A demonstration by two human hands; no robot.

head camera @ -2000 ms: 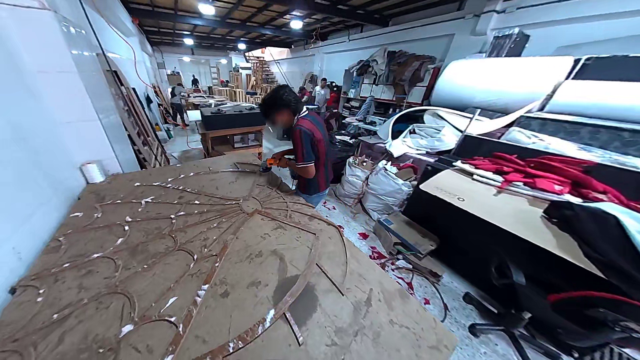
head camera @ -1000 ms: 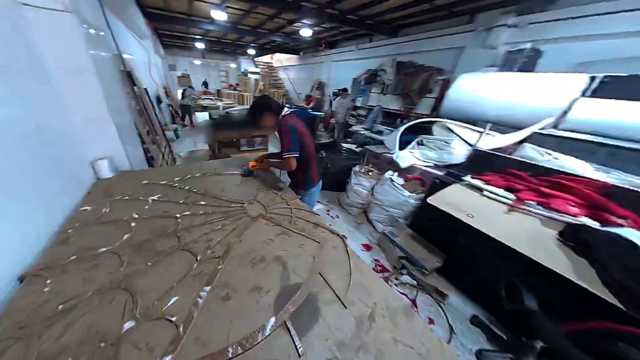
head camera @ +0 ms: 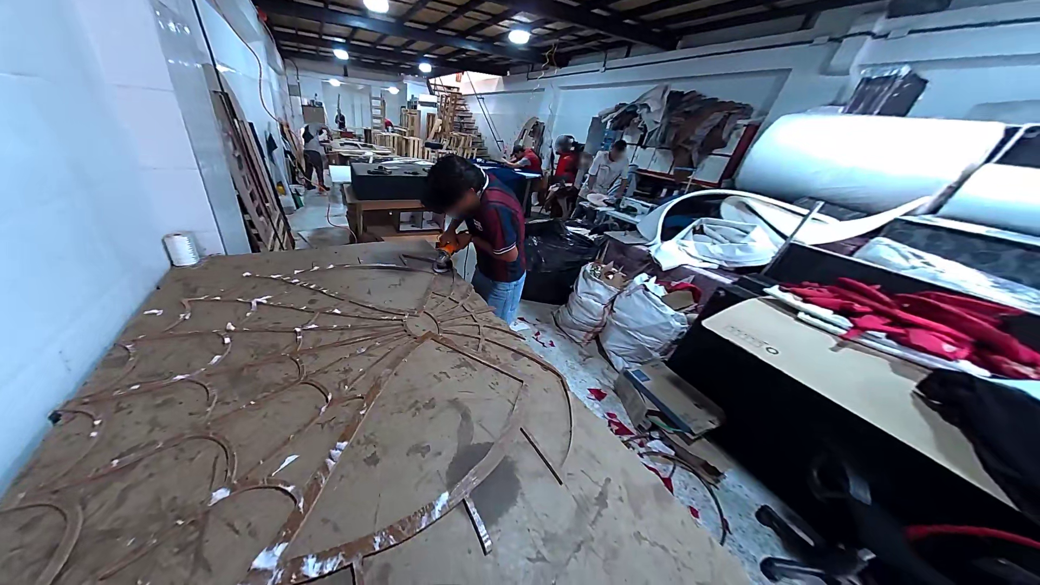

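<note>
Neither of my hands shows in the head view. In front of me is a large brown board bearing a web-like pattern of thin curved and straight strips, with white scraps stuck along many of them. The strips meet at a small ring. At the board's far edge a person in a dark red and blue striped shirt bends over, holding an orange handheld power tool against the surface. A short loose strip lies on the near part of the board.
A white thread spool stands by the left wall. To the right are stuffed white sacks, a flat carton, a cable and red scraps on the floor, red fabric and a wheeled chair base. Several other people work farther back.
The person at the far edge has kept bending over the board, the orange tool staying near its far edge. People at the back have shifted. My view has turned slightly.
</note>
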